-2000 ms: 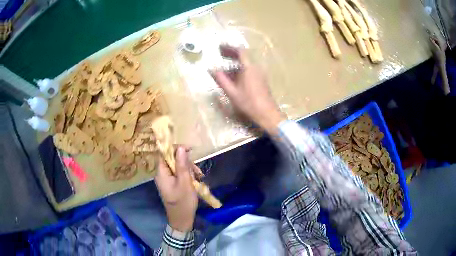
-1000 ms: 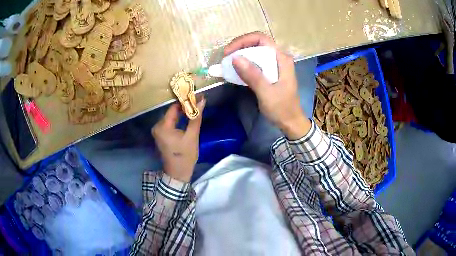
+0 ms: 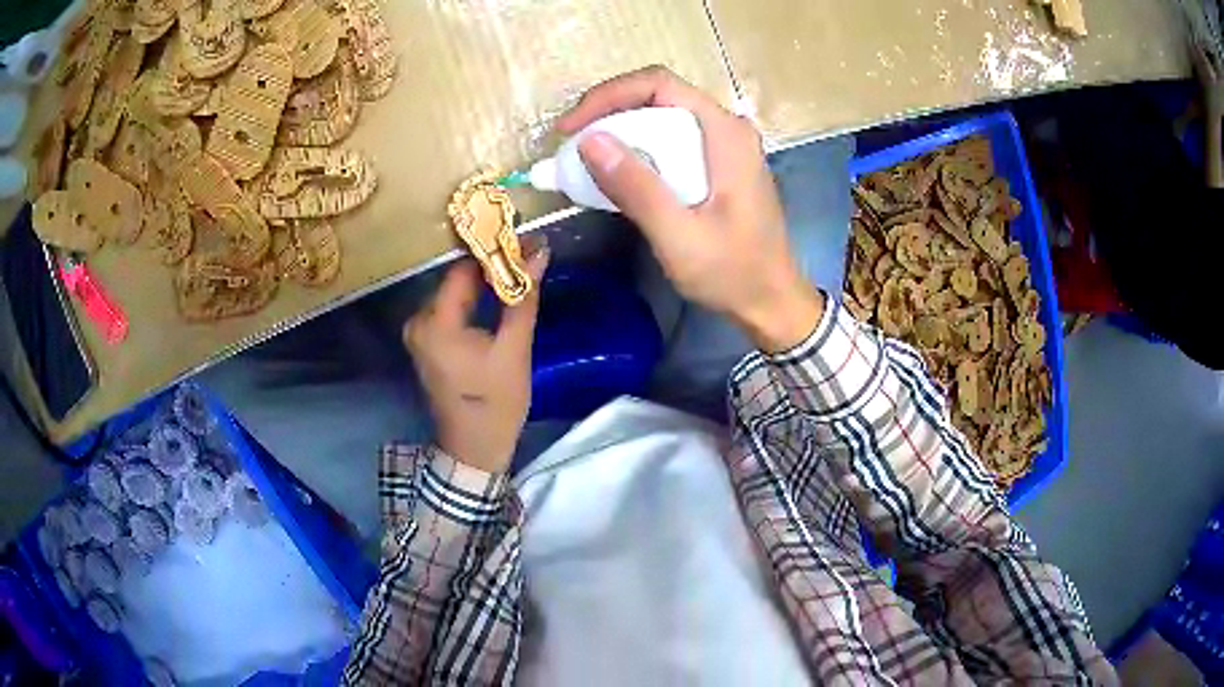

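Observation:
My left hand (image 3: 470, 356) holds a pale yellow moulded leg (image 3: 489, 239) near the bench's front edge, its toe-ridged foot end turned up to the camera. The rest of the leg is hidden below it. My right hand (image 3: 698, 201) is closed round a white glue bottle (image 3: 658, 159), tilted on its side. Its greenish nozzle tip points left and is at the toe end of the foot; I cannot tell whether it touches. Tan grooved sole pieces (image 3: 252, 114) lie heaped on the bench at the left.
A blue bin of sole pieces (image 3: 1054, 322) stands right of my lap. A blue bin of grey-purple round parts (image 3: 289, 486) is at lower left. A black slab (image 3: 51, 322) and a pink-red strip (image 3: 94, 301) lie at the bench's left corner. A person in dark clothes is at far right.
The bottle, picked up since the oldest frame, has moved slightly left, its tip now at the toes. The foot end, turned up since then, has shifted slightly up and left.

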